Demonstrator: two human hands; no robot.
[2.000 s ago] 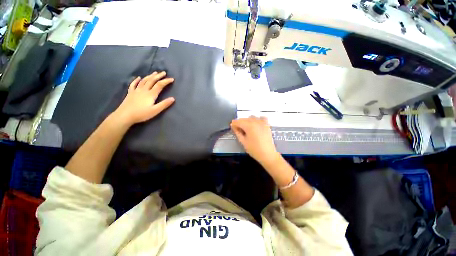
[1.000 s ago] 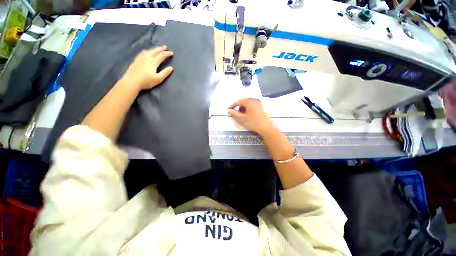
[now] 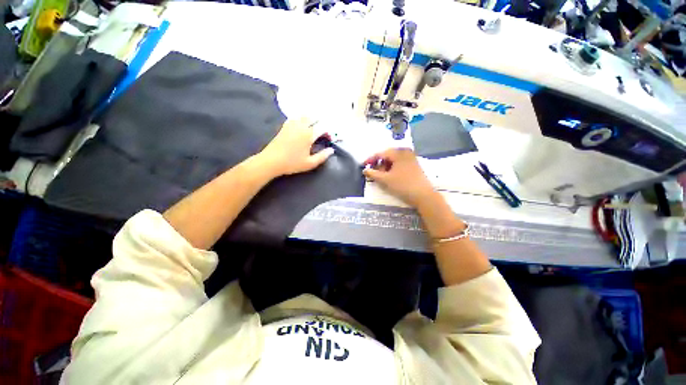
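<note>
A large dark grey garment panel [image 3: 188, 120] lies on the white table left of the needle, its near part hanging over the front edge. My left hand [image 3: 295, 150] holds the panel near its right part, fingertips pinching a raised fold. My right hand [image 3: 397, 173] pinches the panel's right edge between thumb and finger. The presser foot and needle [image 3: 378, 113] of the white sewing machine [image 3: 519, 79] are just beyond my hands; the cloth is not under them. A small dark cut piece [image 3: 442, 135] lies right of the needle, with thread snips [image 3: 497, 184] beside it.
Folded dark cloth [image 3: 64, 101] is heaped at the table's left end. Red scissor handles [image 3: 599, 220] and striped trim [image 3: 624, 229] lie at the right end. A ruler [image 3: 451, 225] runs along the front edge. A red crate [image 3: 37, 323] is lower left; dark panels [image 3: 572, 331] fill a blue crate at right.
The panel has been turned and its right part drawn in towards my hands. My left hand has moved right and now pinches cloth; my right hand, empty one second ago, now grips the edge.
</note>
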